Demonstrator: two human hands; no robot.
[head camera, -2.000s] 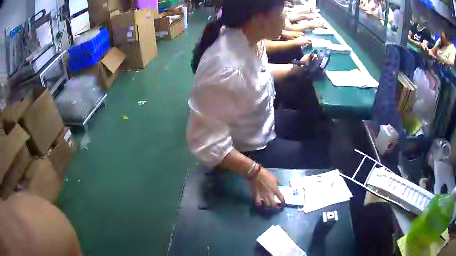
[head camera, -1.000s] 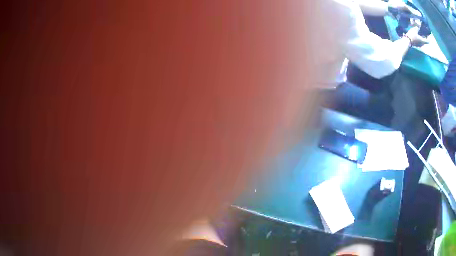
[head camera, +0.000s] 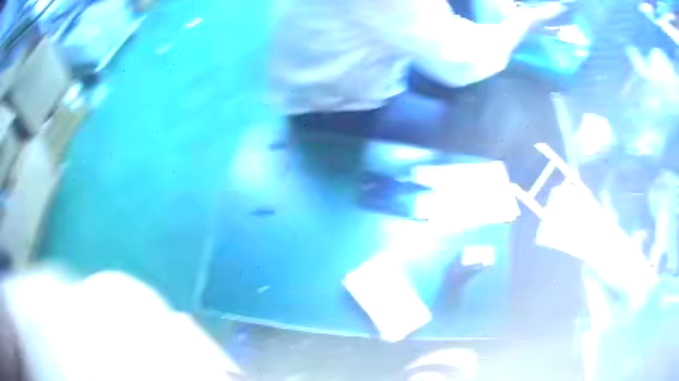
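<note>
The picture is overexposed and blurred. A narrow white pile of leaflets (head camera: 389, 299) lies slantwise near the front edge of the tabletop (head camera: 290, 279). Larger white sheets (head camera: 467, 193) lie at its far right. A dark flat phone (head camera: 387, 193) lies against their left side. A stamp with a white top (head camera: 477, 256) stands right of the leaflets. Neither of my hands can be made out. A washed-out pale shape fills the lower left and another is cut off at the bottom middle; I cannot tell which body parts they are.
A person in a white top (head camera: 342, 63) is beyond the table, one arm reaching right. A white ladder-like frame (head camera: 545, 178) with paper is on the right-hand bench. Cartons (head camera: 39, 82) stand at the far left on green flooring. Small dark marks show left of the phone.
The big red-brown blur has gone from the front of the view. The view has shifted and turned much brighter. Since the first frame, the other person's hand has left the phone.
</note>
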